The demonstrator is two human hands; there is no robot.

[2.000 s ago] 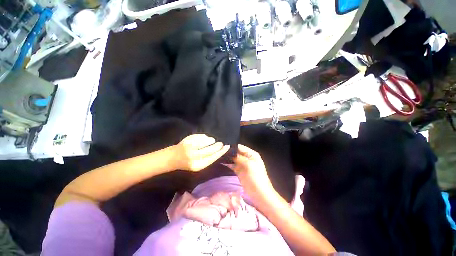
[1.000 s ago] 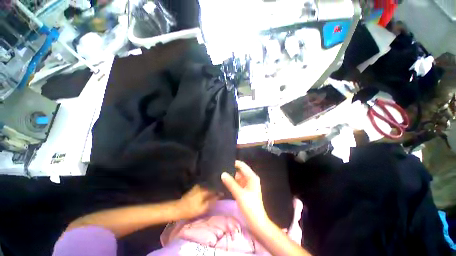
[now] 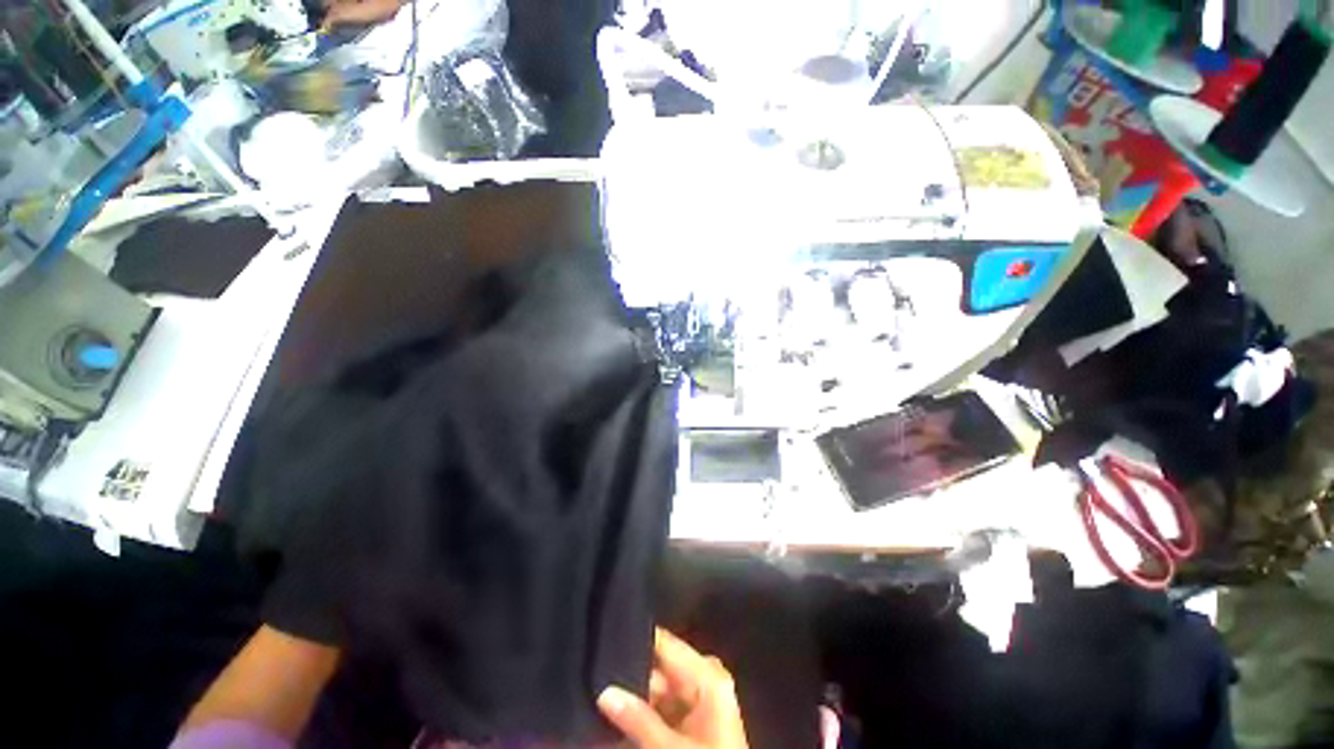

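A large black garment piece (image 3: 498, 483) runs from the needle area of the white sewing machine (image 3: 790, 190) down to the wearer's lap, its middle raised in a loose, slightly blurred fold. My right hand (image 3: 680, 702) is at the lower edge of the picture, partly cut off, and pinches the cloth's right edge between thumb and fingers. My left forearm shows at the lower left; my left hand is hidden under the black cloth. The presser foot area (image 3: 673, 344) touches the cloth's upper right edge.
A smartphone (image 3: 922, 446) lies right of the bed plate. Red-handled scissors (image 3: 1138, 520) and a white scrap (image 3: 995, 585) lie further right. Thread cones (image 3: 1270, 95) stand at the upper right. Another machine (image 3: 73, 344) is at the left. Dark cloth (image 3: 1010, 673) hangs at the lower right.
The view has tilted up, showing more of the machine. My left hand has gone under the cloth, which is now lifted and bunched. My right hand sits lower in the picture on the edge.
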